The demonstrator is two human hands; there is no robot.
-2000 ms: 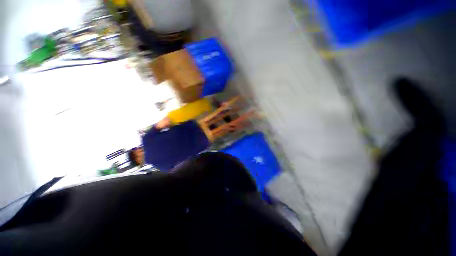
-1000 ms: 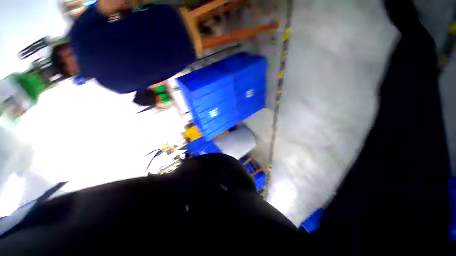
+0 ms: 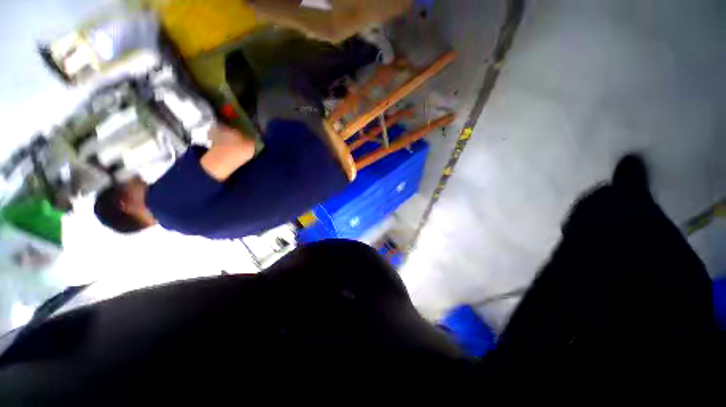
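Note:
Neither of my hands can be made out. A large black rounded shape point(image 3: 334, 318), maybe my own clothing, fills the bottom of the sideways picture. A long dark shape point(image 3: 613, 262), which looks like my leg and foot, reaches over the grey floor point(image 3: 557, 111) at the right. Beyond them, a person in a dark blue top point(image 3: 247, 191) sits on an orange-brown wooden stool point(image 3: 398, 95), with one arm towards a bench with machine parts, blurred. Stacked blue totes point(image 3: 374, 199) stand beside the stool.
Black-yellow floor tape point(image 3: 458, 147) runs along the aisle. Another blue tote point(image 3: 470, 327) is at the lower middle. A yellow surface point(image 3: 207, 24) and a brown carton point(image 3: 342, 17) are at the top. Metal machine parts point(image 3: 127, 127) and a green part point(image 3: 33, 219) are at the left.
The seated person, stool and totes look different in angle as my view has shifted. The person's head and arm now show, and the foot-like dark end now shows lower.

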